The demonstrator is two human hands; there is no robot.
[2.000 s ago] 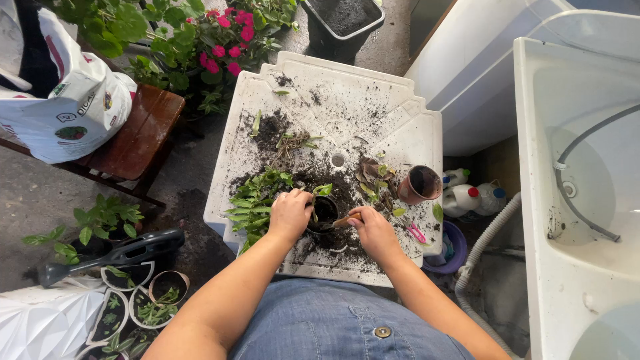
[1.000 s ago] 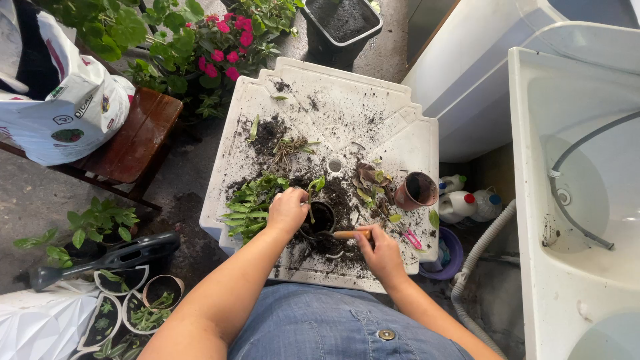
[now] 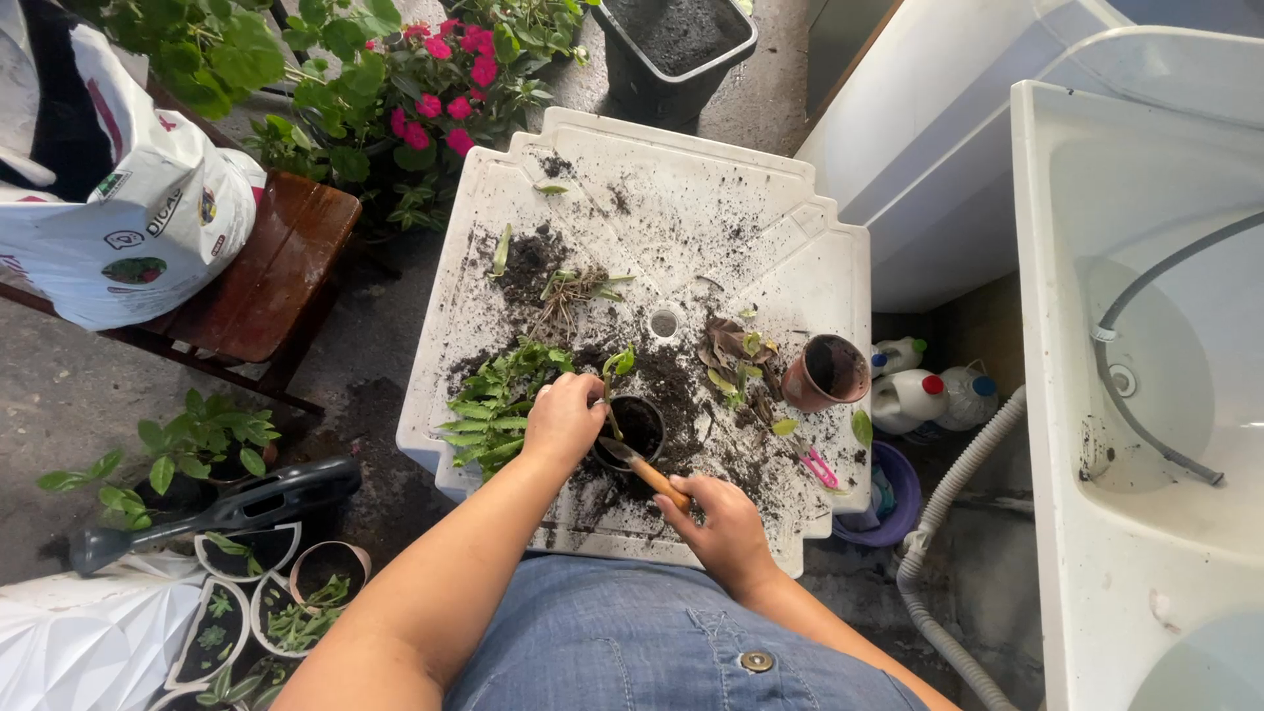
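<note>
My left hand (image 3: 567,420) pinches the stem of a small leafy cutting (image 3: 618,367), which stands at the left inside of a round dark pot (image 3: 647,425) holding soil. My right hand (image 3: 719,523) grips the wooden handle of a small trowel (image 3: 656,482), its metal tip at the pot's near rim. Green fern-like foliage (image 3: 494,410) lies left of the pot, partly behind my left hand. Loose soil, bare roots (image 3: 573,292) and dry leaves (image 3: 731,355) are scattered over the white plastic table (image 3: 780,272). A pink-handled tool (image 3: 818,467) lies near the right edge.
A reddish-brown pot (image 3: 826,373) is at the table's right edge. Beyond the table stands a black bucket of soil (image 3: 674,49). A white bag (image 3: 148,217) rests on a wooden bench (image 3: 281,267) at left. A white sink (image 3: 1047,395) is at right; a black watering can (image 3: 237,509) is lower left.
My right hand has drawn back from the pot a little, and the trowel's wooden handle shows more plainly. My left hand stays at the pot's left side.
</note>
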